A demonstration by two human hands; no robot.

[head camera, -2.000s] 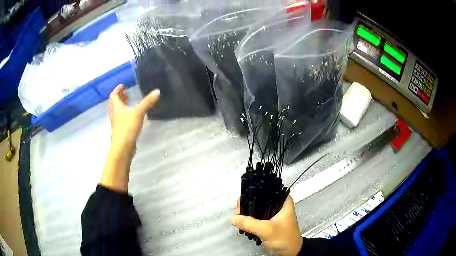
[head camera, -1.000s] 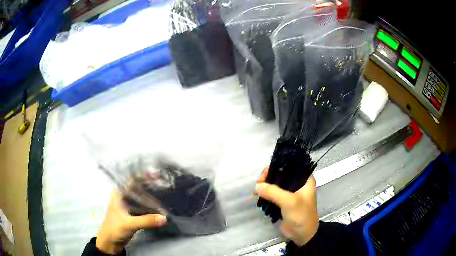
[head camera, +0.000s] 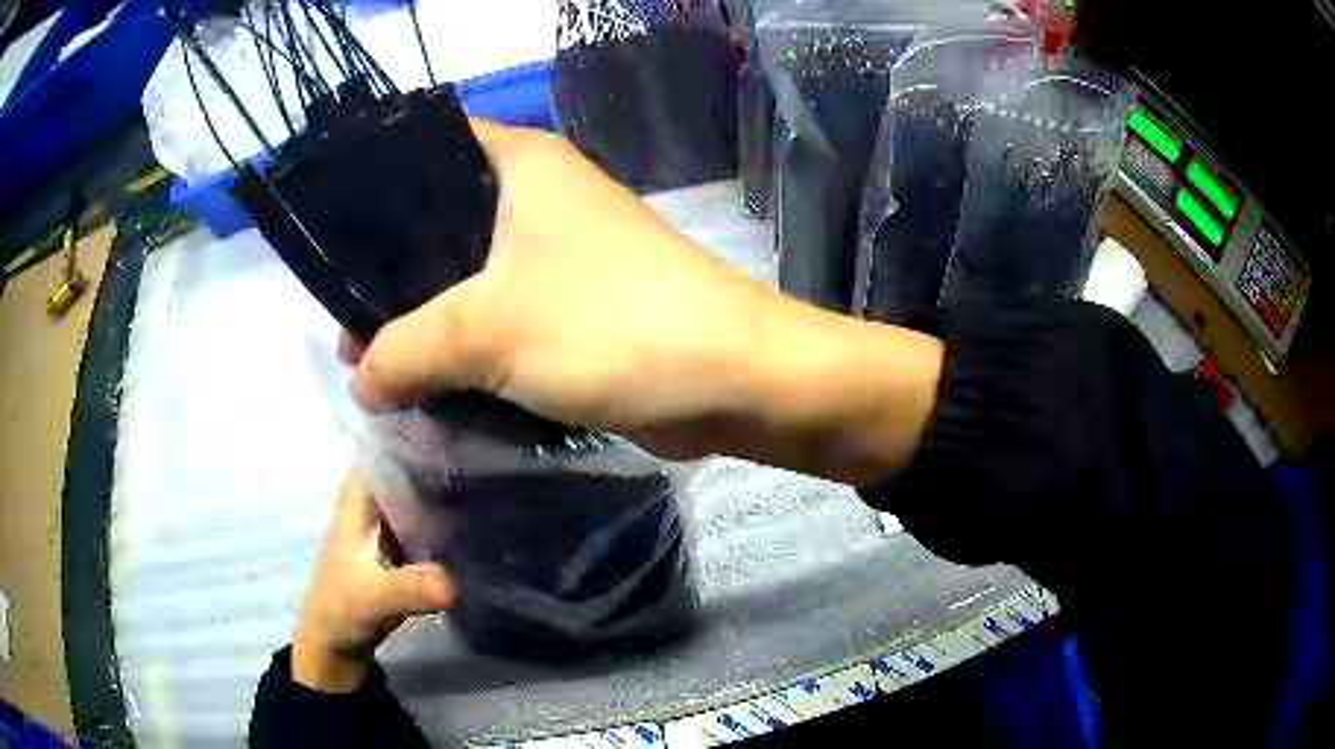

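Observation:
My right hand [head camera: 586, 293] reaches across from the right and grips a thick bundle of black tube parts [head camera: 388, 198]. Their thin wire leads [head camera: 300, 51] fan out at the top. The bundle is tilted, its lower end at the mouth of a clear bag [head camera: 586, 542] that holds more black tubes. The wrist and palm hide part of the bag's opening. My left hand [head camera: 359, 578] holds the left side of this bag, which rests on the white foam sheet near the front.
Filled bags [head camera: 1010, 205] stand at the back; another dark filled bag [head camera: 652, 110] is beside the blue tray [head camera: 513, 103]. The scale [head camera: 1208, 205] and a white block [head camera: 1116, 278] are at right. A printed tape strip [head camera: 864, 680] runs along the near edge.
My right hand has moved left and up with the bundle, over the bag. My left hand first reached empty toward the back, then took hold of the bag and brought it to the front.

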